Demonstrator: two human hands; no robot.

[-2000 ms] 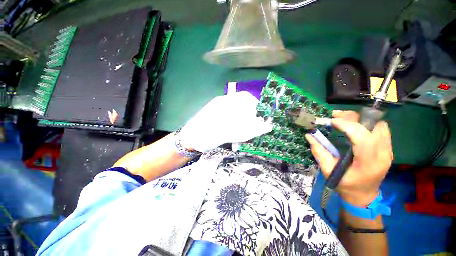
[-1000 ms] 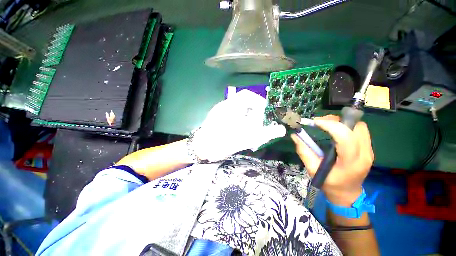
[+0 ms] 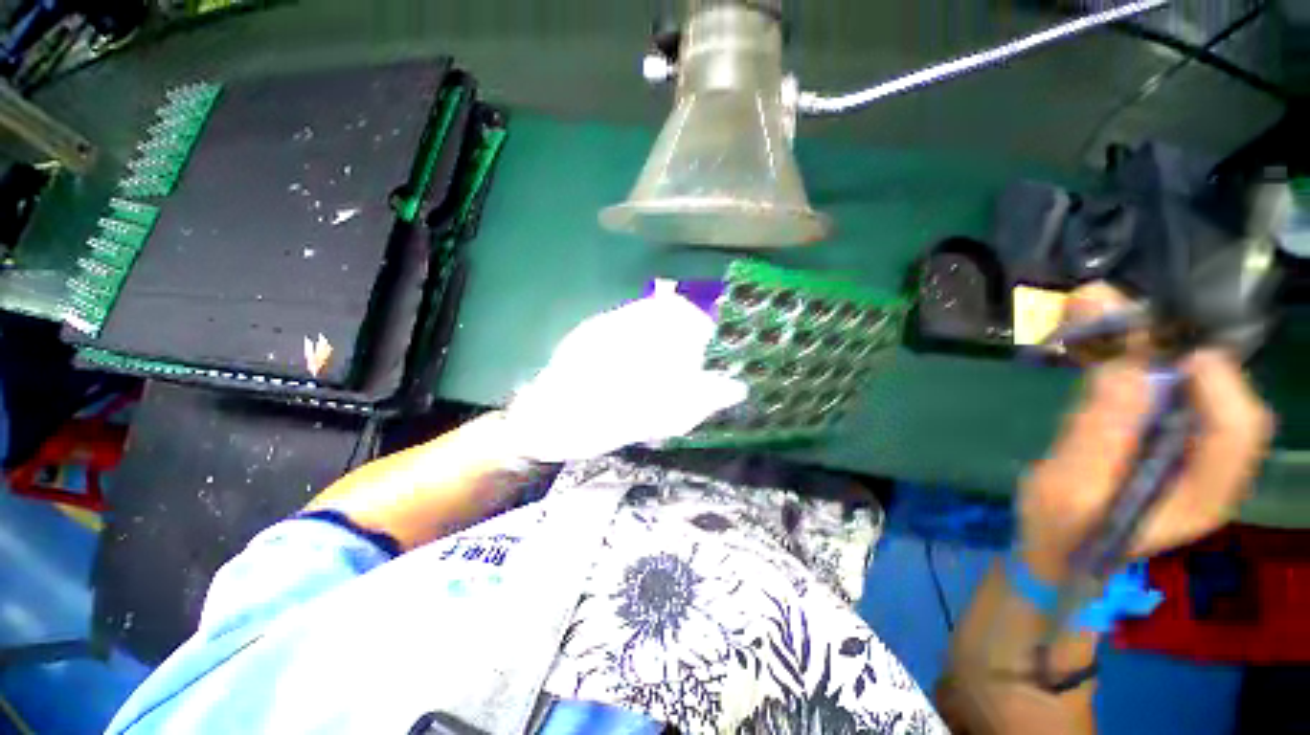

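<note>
My left hand (image 3: 618, 376), in a white glove, grips the green PCB panel (image 3: 812, 352) by its left side. The panel is tilted, its rows of small dark chips facing up, over a purple pad (image 3: 700, 295) that is mostly hidden. My right hand (image 3: 1135, 460), bare with a blue wrist band, is away to the right of the panel, near the soldering station. It is motion-blurred. The dark handle of the soldering iron (image 3: 1158, 438) shows in its fingers; its tip is too blurred to place. Whether this hand still holds the small grey-ended tool cannot be told.
A clear fume hood (image 3: 723, 180) hangs behind the panel. Black sheets (image 3: 280, 216) stacked with green panels lie at the left. A black stand (image 3: 960, 295) and yellow sponge (image 3: 1037, 313) are at the right, before the blurred station (image 3: 1178, 237).
My right hand has moved right, away from the panel, with the iron. The panel has turned and tilted in my left hand and now sits lower and slightly left.
</note>
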